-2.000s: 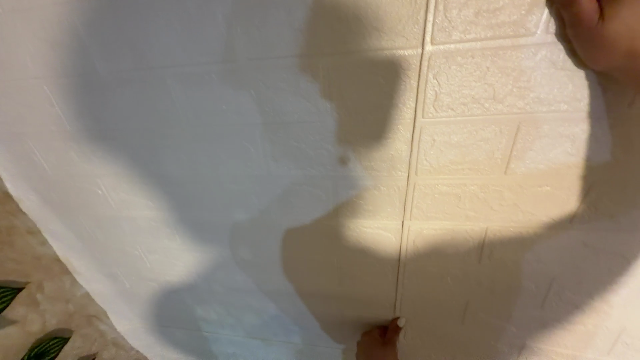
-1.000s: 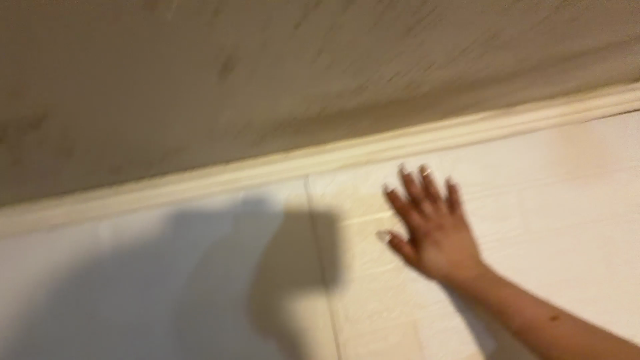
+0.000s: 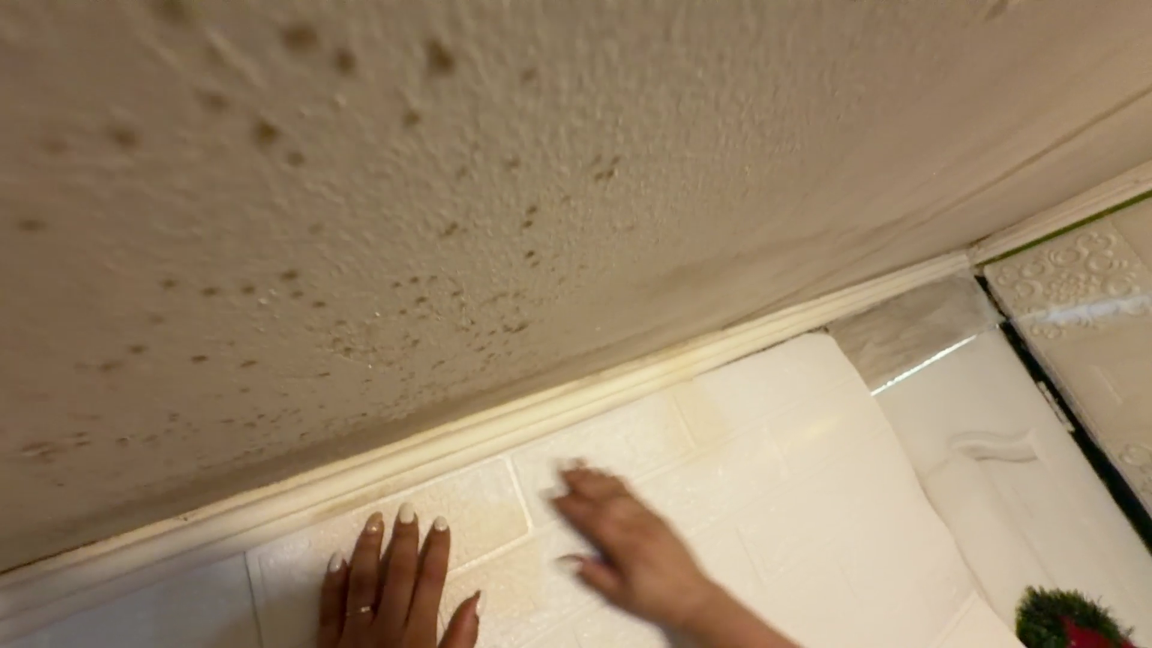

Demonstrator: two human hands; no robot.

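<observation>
A white brick-patterned wall panel (image 3: pixel 765 468) lies against the wall, its top edge along a cream trim strip (image 3: pixel 432 450) below the ceiling. My left hand (image 3: pixel 391 585) rests on the panel with fingers spread, palm towards it, just under the trim; it has light nails and a ring. To its right is my right hand (image 3: pixel 630 540), blurred, over the panel with its fingers extended and its thumb apart. It holds nothing; whether it touches the panel is unclear. The panel's right edge curves and stands partly loose from the wall.
The textured ceiling (image 3: pixel 450 198) bears many brown spots. Right of the panel are a grey marbled tile (image 3: pixel 909 324), white marbled tiles (image 3: pixel 981 450), a dark vertical gap and embossed tiles (image 3: pixel 1071 270). A green wreath-like decoration with red (image 3: pixel 1071 621) shows at the lower right.
The view has swung up to the ceiling edge and then rightward. My left hand has come into view on the panel beside my right hand, which was alone in view one second ago.
</observation>
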